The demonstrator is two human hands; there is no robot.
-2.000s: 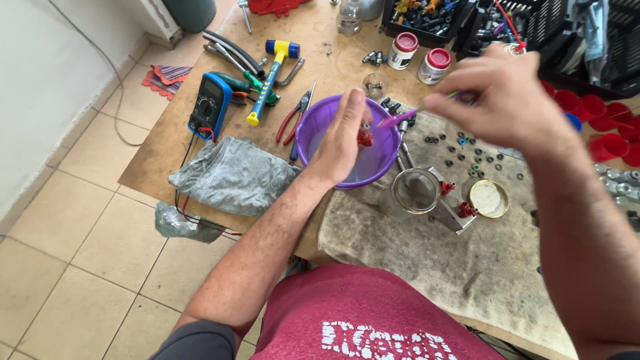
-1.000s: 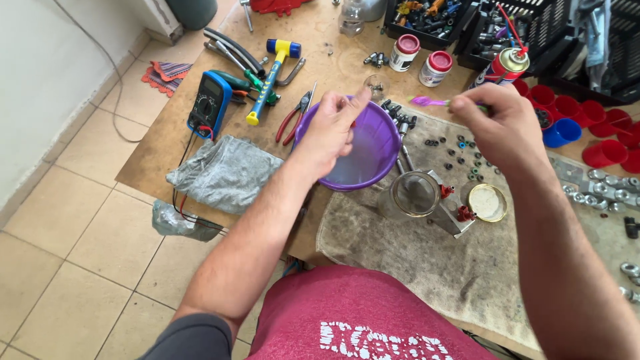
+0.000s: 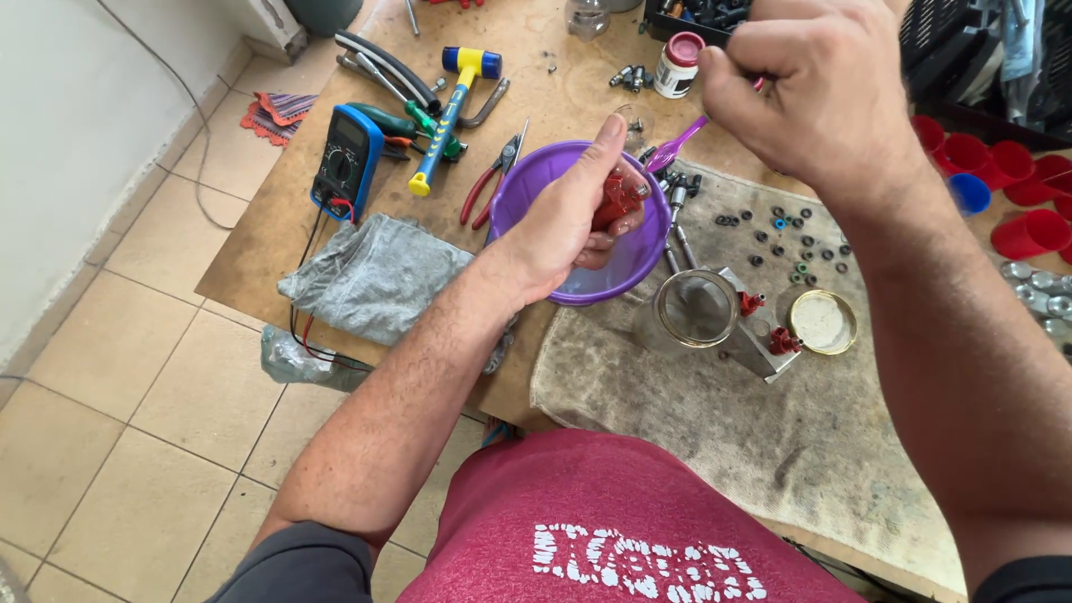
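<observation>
My left hand [image 3: 578, 213] holds a red part with a metal tip [image 3: 620, 201], its kind unclear, over a purple plastic bowl [image 3: 523, 180] with some whitish liquid in it. Raised at the upper right, my right hand [image 3: 804, 88] grips a purple plastic brush or small tool [image 3: 677, 145]; its head points down towards the red part and looks close to it. An open glass jar [image 3: 695, 310] stands right of the bowl on a stained cloth [image 3: 712, 419]. By the jar, a metal bracket [image 3: 758, 347] lies near two red fittings [image 3: 785, 341].
Left of the bowl are a grey rag [image 3: 377, 272], a multimeter [image 3: 343, 163], a mallet [image 3: 452, 117] and red-handled pliers [image 3: 490, 180]. Several small rings [image 3: 779, 224], a round lid [image 3: 823, 322] and red cups [image 3: 1030, 234] lie to the right. A red-capped jar [image 3: 678, 65] stands behind.
My right hand has moved left from where it was one second ago, bringing the purple tool nearer the bowl. The red part in my left hand shows again. The view has shifted somewhat.
</observation>
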